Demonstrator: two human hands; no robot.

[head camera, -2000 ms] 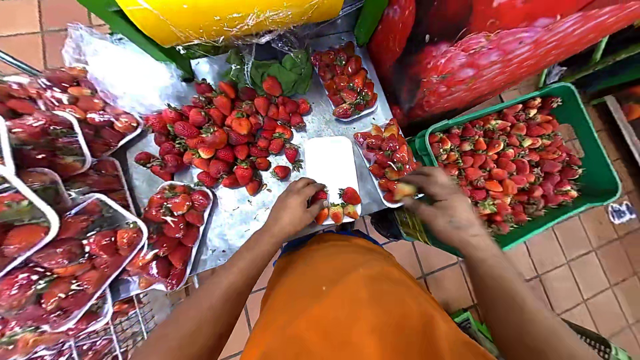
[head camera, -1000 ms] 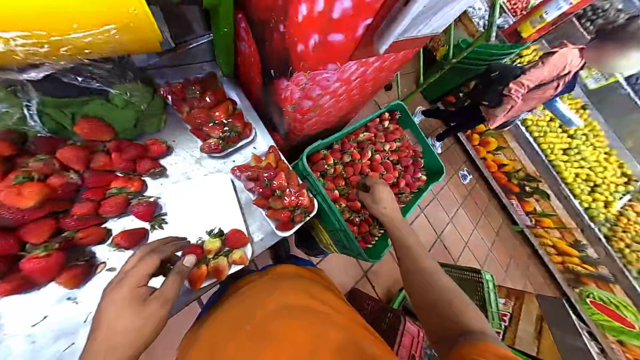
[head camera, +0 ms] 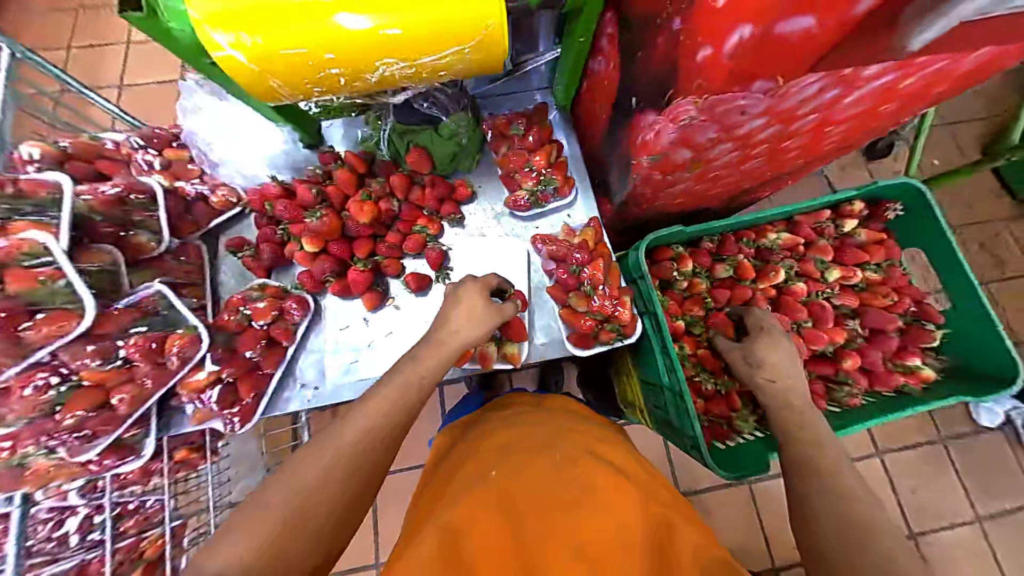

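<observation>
My left hand (head camera: 474, 314) is over a white foam tray (head camera: 500, 260), its fingertips at strawberries (head camera: 500, 344) along the tray's near end; whether it grips one cannot be told. My right hand (head camera: 760, 356) reaches into a green plastic crate (head camera: 972, 336) of strawberries (head camera: 860, 296), its fingers at a berry near the left side, partly hidden. Left of the foam tray lies a heap of loose strawberries (head camera: 352, 224) on the metal table (head camera: 344, 344). Two filled trays of strawberries, one nearer (head camera: 588, 288) and one farther (head camera: 532, 160), stand on the table's right side.
Wrapped strawberry trays (head camera: 120, 368) are stacked at the left on a wire cart (head camera: 188, 488). A yellow roll (head camera: 352, 40), green leaves (head camera: 440, 144) and clear plastic film (head camera: 240, 128) lie at the table's back. A strawberry-printed panel (head camera: 744, 144) rises behind the crate.
My right hand has moved from the filled tray beside the foam tray, two seconds ago, into the green crate. My left hand stays at the foam tray. The view has swung right and back.
</observation>
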